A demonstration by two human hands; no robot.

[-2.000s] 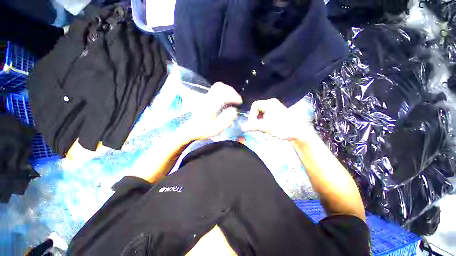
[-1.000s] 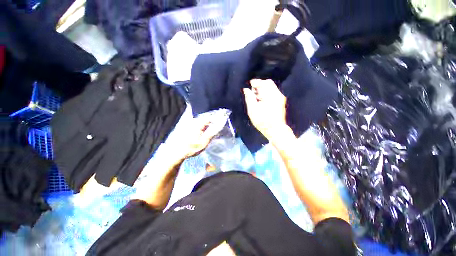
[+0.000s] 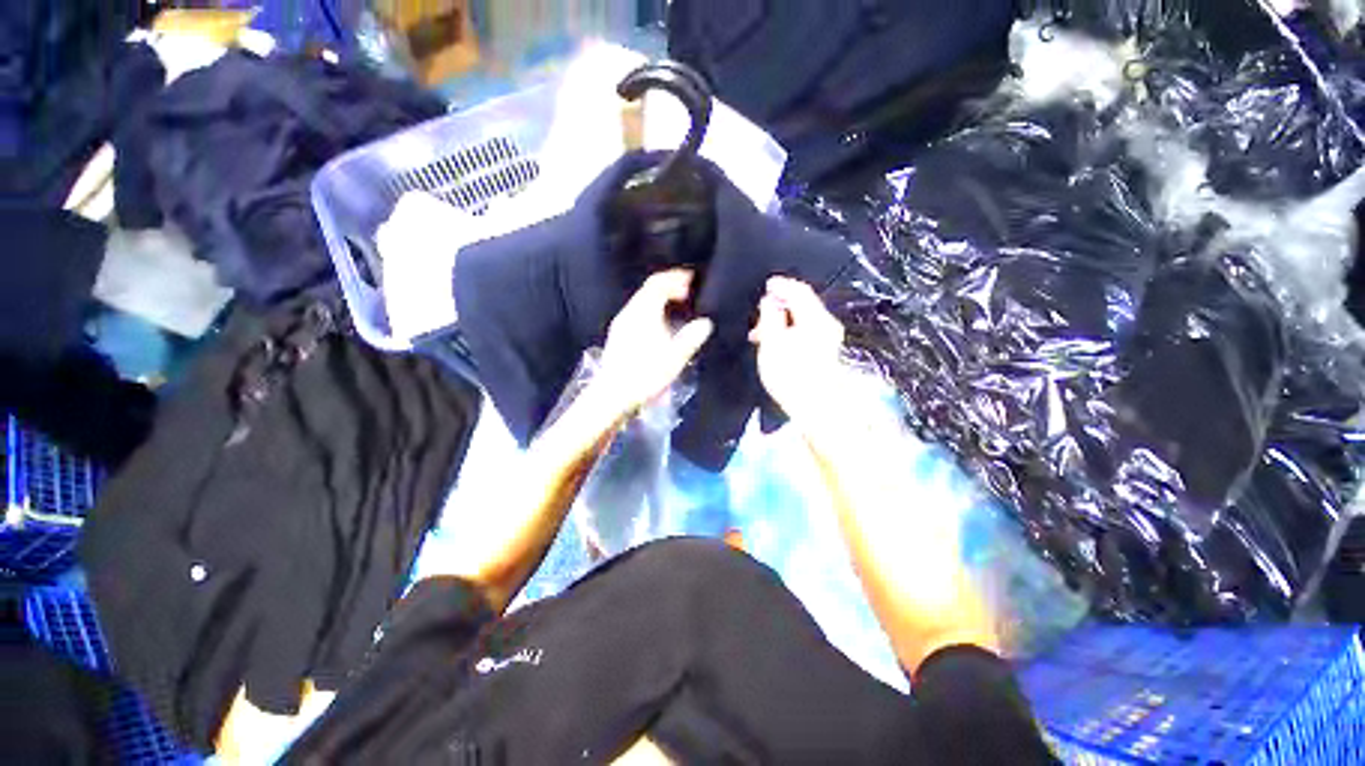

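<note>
A dark navy jacket (image 3: 524, 299) hangs upright in front of me on a black garment hanger (image 3: 681, 102), its thick curved hook above the collar. My left hand (image 3: 650, 341) grips the jacket front just below the collar opening. My right hand (image 3: 791, 332) pinches the jacket's edge at the right. A small clear plastic piece (image 3: 629, 472) hangs below my left hand, over the jacket's lower front; whether my left hand still holds it is hard to tell. The fingertips are partly washed out by glare.
A pale lilac basket (image 3: 347, 247) with white sheets stands behind the jacket. An unbagged jacket pile (image 3: 285, 509) lies left, a glossy bagged garment pile (image 3: 1033, 359) right. Blue crates (image 3: 1198, 688) stand lower right and at the left edge. The floor is blue.
My left hand has moved from the jacket's lower edge up to its front near the collar. My right hand has moved from the collar opening to the right edge. The view has shifted.
</note>
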